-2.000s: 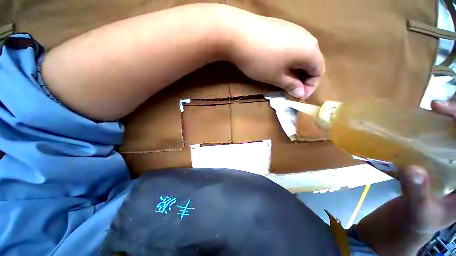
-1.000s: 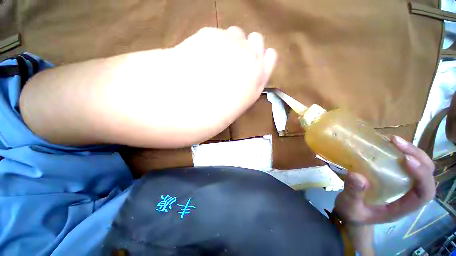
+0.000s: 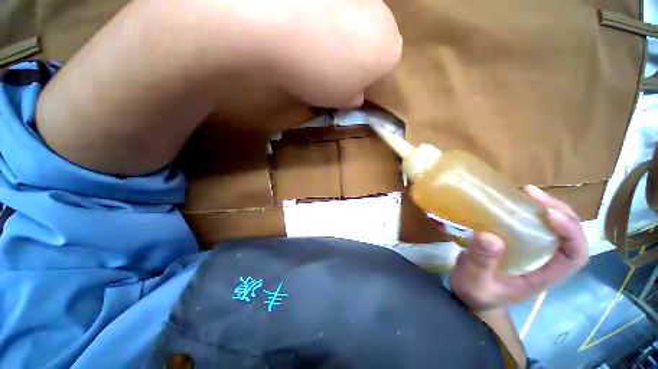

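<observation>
The large brown bag body panel lies flat in front of me, with a rectangular corner notch near its front edge. My right hand holds the glue bottle, amber inside. Its pale nozzle points up-left at the gap along the notch's far edge, where white backing shows. My left hand is at that far edge, knuckles up, fingertips curled under at the raised upper layer. Most of its fingers are hidden, so what it grips cannot be told.
A brown strap end lies at the upper right and another at the upper left. Brown handles hang at the right edge. Grey floor with yellow lines shows at the lower right. My dark apron is against the table's near edge.
The bottle has moved left and its nozzle now points further along the gap. My left hand has moved up and away, and the upper layer is lifted more, showing white beneath.
</observation>
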